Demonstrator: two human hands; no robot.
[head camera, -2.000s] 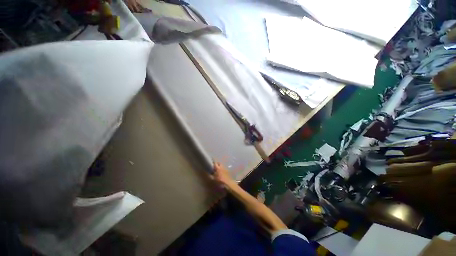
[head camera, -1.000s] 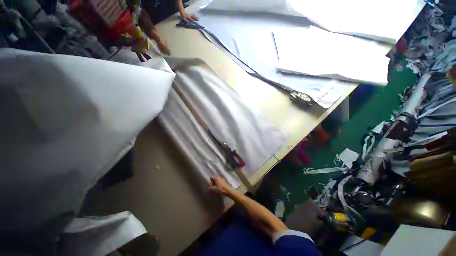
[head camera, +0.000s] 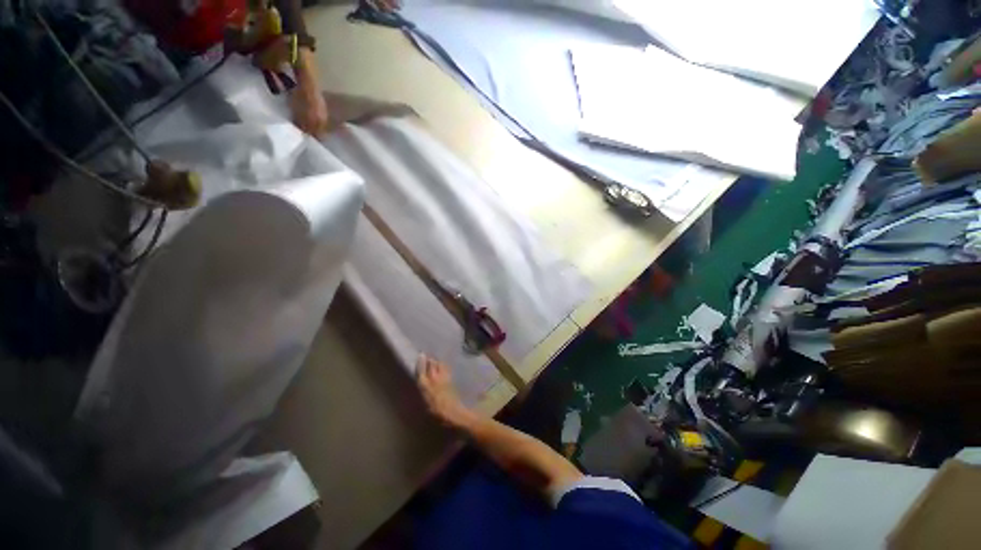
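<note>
A whitish cloth (head camera: 355, 177) lies across the tan table (head camera: 323, 414), with soft folds. A long narrow brown strip (head camera: 400, 245) lies on it, and dark-red-handled shears (head camera: 481, 326) lie over the strip near the table edge. My right hand (head camera: 436, 392) is at the cloth's near edge, left of the shears; whether its fingers pinch the cloth is unclear. A large pale sheet (head camera: 215, 312) stands raised and curved at the left. My left hand is not visible.
Another person's hand (head camera: 309, 107) touches the cloth's far end. White stacked sheets (head camera: 688, 113), a dark strap and a brassy-silver metal piece (head camera: 627, 198) lie at the far right. Cables hang at the left. Scraps cover the green floor (head camera: 742, 231).
The raised sheet has swung and curled more at its top. The shears and strip appear further left. The other person's hand reaches further onto the cloth. My right hand remains at the cloth edge.
</note>
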